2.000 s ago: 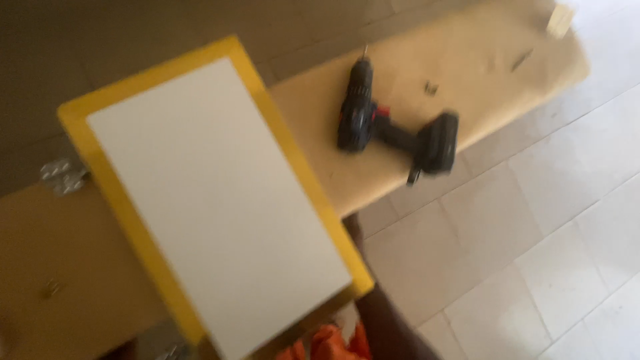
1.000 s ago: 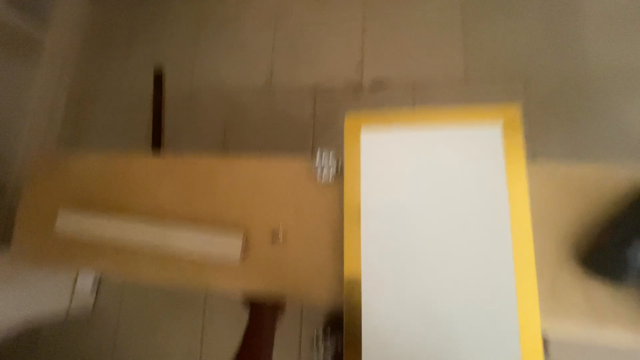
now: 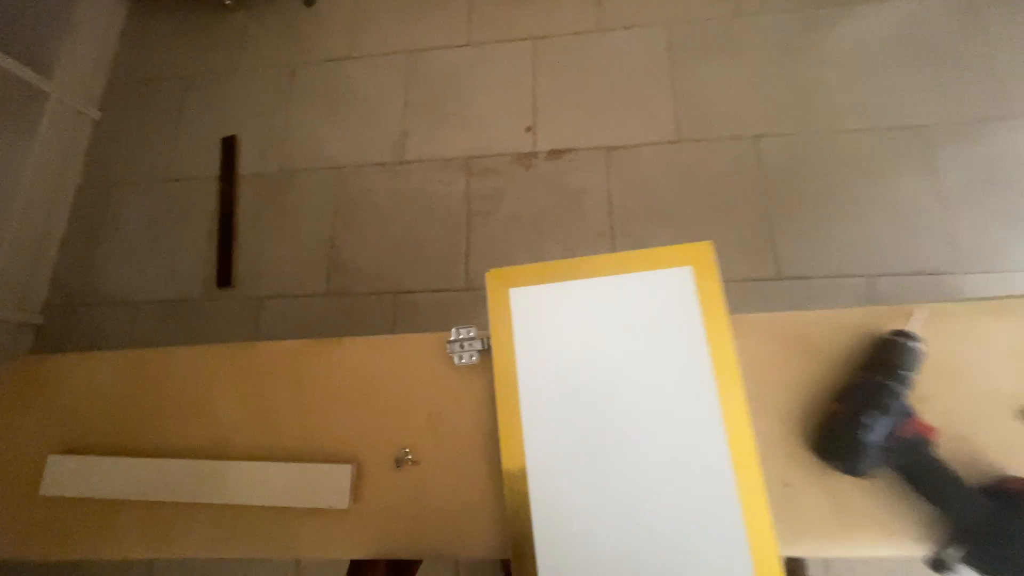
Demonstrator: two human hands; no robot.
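Neither my left hand nor my right hand shows in the view. A white panel with a yellow border (image 3: 624,432) lies across a long wooden board, its lower end cut off by the frame. From its left edge sticks out a metal cabinet hinge (image 3: 466,346). To the right, a black cordless drill (image 3: 864,416) with a red part rests on the board, blurred. Small metal screws or fittings (image 3: 406,458) lie left of the panel.
The long wooden board (image 3: 240,384) spans the view. A narrow white strip (image 3: 196,481) lies on its left part. Beyond it, a dark strip (image 3: 227,212) lies on the tiled floor (image 3: 400,208), near a wall (image 3: 48,144) at the left.
The view has swung widely. Orange cloth or something similar at the panel's lower end, seen two seconds ago, is out of view now.
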